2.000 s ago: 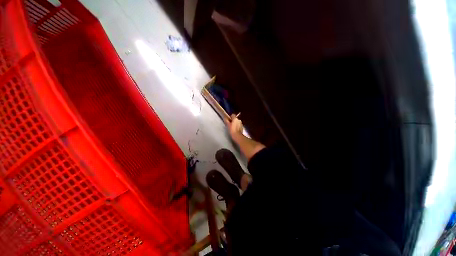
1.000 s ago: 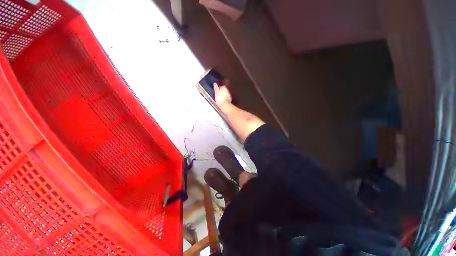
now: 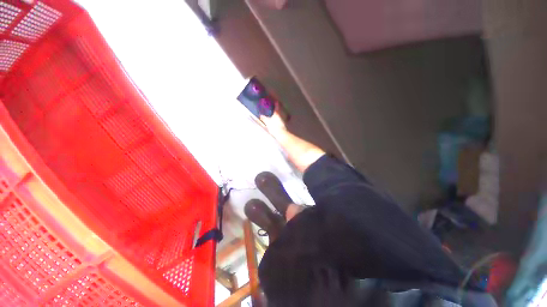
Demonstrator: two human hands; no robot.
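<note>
A small dark open box (image 3: 246,98) is in the upper middle, at the edge of the pale floor. Two dark cylinders with magenta ends (image 3: 257,89) show side by side in it. My right hand (image 3: 274,122) is at the box's near end, with fingers curled at its side. The hand is small and overexposed, so the fingertips are unclear. A dark sleeve runs from it to the lower right. My left hand is not in view.
A large red perforated crate (image 3: 78,138) fills the left side. My dark shoes (image 3: 267,201) are on the floor by a wooden stool leg (image 3: 252,258). A dark strap (image 3: 210,235) crosses the crate's end. Blurred blue and brown items (image 3: 468,168) lie at right.
The cylinders' magenta ends now show; earlier the box's contents looked plain dark. My hand has moved from over the contents to the near end. The view has brightened and shifted slightly.
</note>
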